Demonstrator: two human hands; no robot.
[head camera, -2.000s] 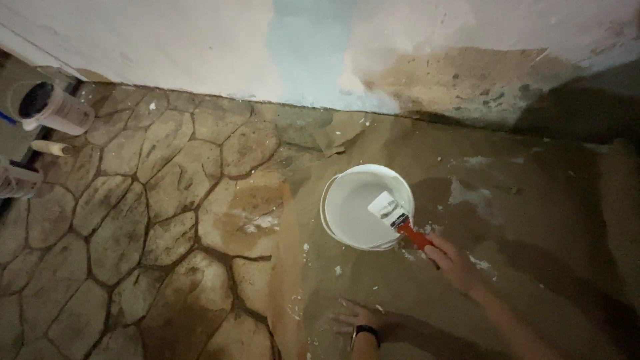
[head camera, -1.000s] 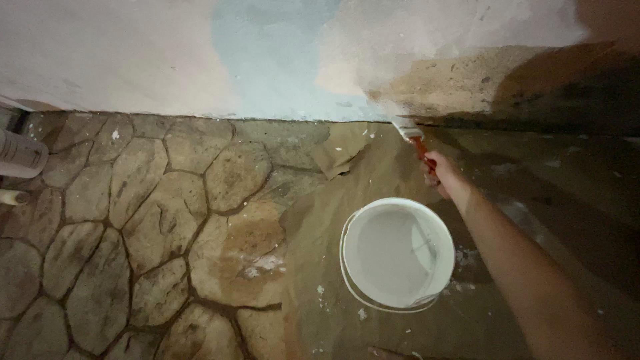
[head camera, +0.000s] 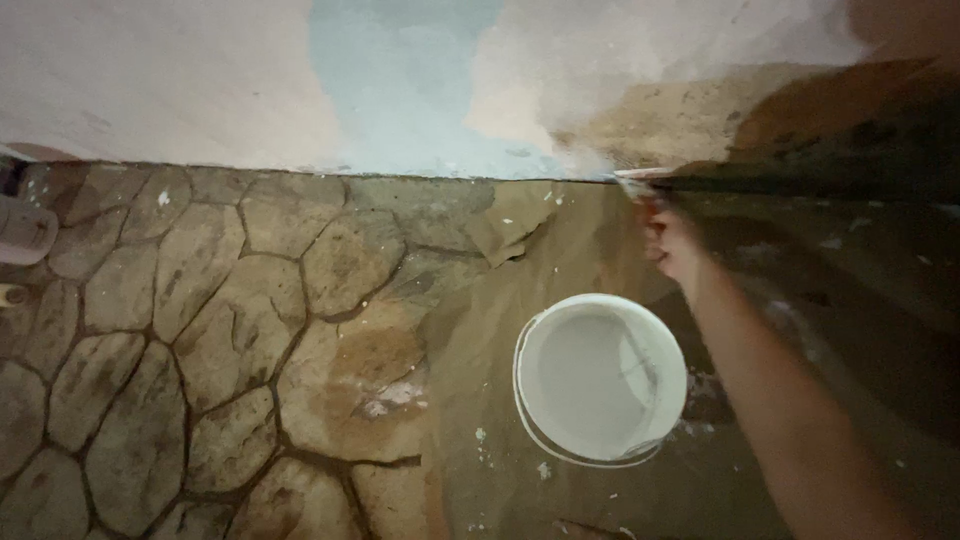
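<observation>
My right hand (head camera: 670, 238) is closed around the red handle of a paintbrush (head camera: 637, 184), slightly blurred. The white-coated bristles touch the foot of the wall (head camera: 405, 82), where it meets the floor. Below the hand a white plastic bucket (head camera: 600, 376) with white paint in it stands on brown paper covering (head camera: 480, 360); its wire handle hangs down on the left side. At the bottom edge a small dark sliver may be part of my left hand, but too little shows to tell.
Irregular stone paving (head camera: 240, 322) spreads over the left side. A pale bucket (head camera: 26, 231) and the end of a roller-like object (head camera: 11, 295) are at the left edge. The paper's torn edge lifts near the wall, and white drips spot it.
My right hand has carried the brush from over the bucket up to the wall's foot, then slightly along it. My left hand, resting on the paper two seconds ago, has left clear view.
</observation>
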